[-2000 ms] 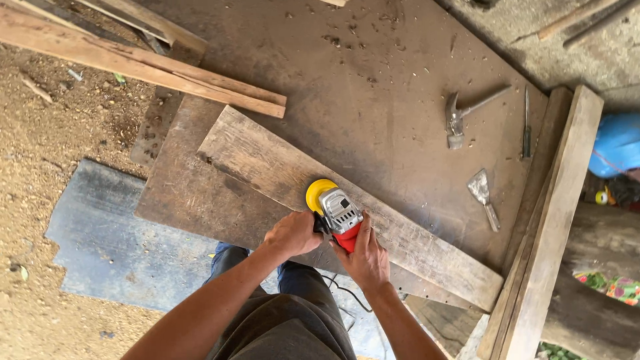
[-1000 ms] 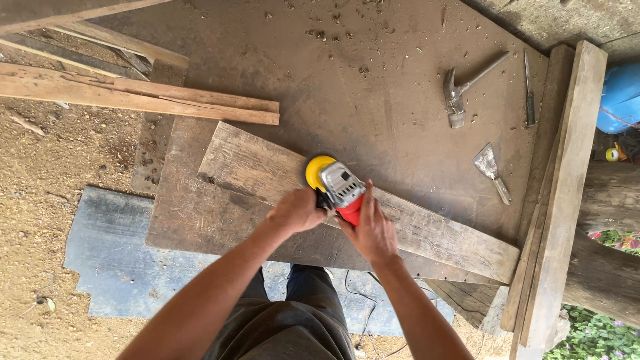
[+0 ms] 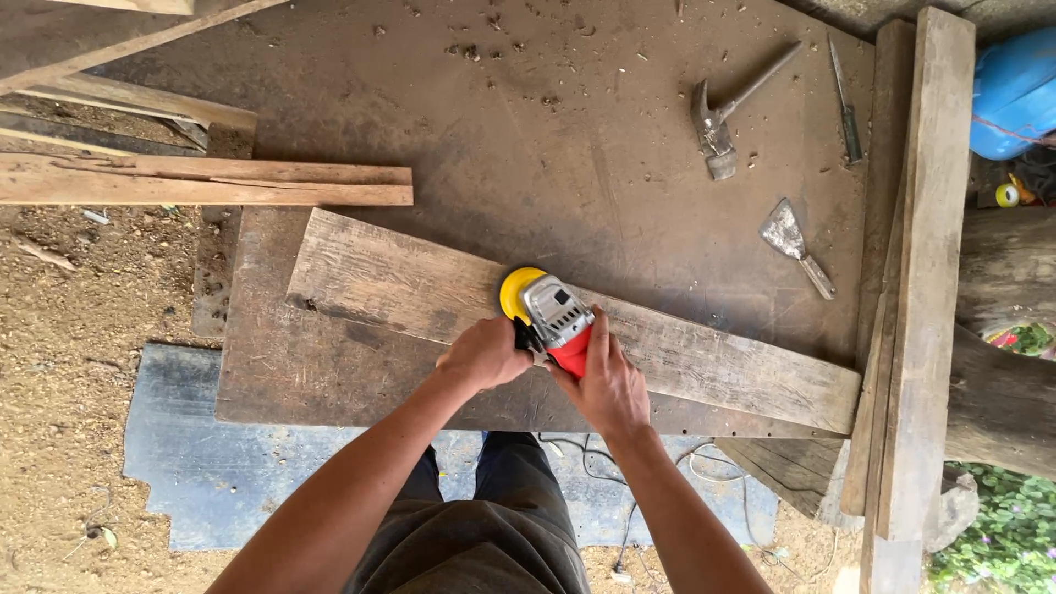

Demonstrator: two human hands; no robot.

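Observation:
A red and silver angle grinder with a yellow disc rests on or just over the middle of a weathered wooden plank. My left hand is closed around its black side handle. Around the red body is my right hand. The plank lies at a slant across the worktable, near its front edge. Whether the disc touches the wood or spins, I cannot tell. Farther back on the table lie a hammer and a thin knife-like tool with a dark handle; a scraper lies nearer.
Split reddish boards reach over the table's left side. Long timbers stand along its right edge, beside a blue rounded object. Wood chips dot the tabletop. Below are a grey sheet and loose cables on the ground.
Both hands keep their hold on the angle grinder, which stays near the middle of the plank. The view has shifted somewhat.

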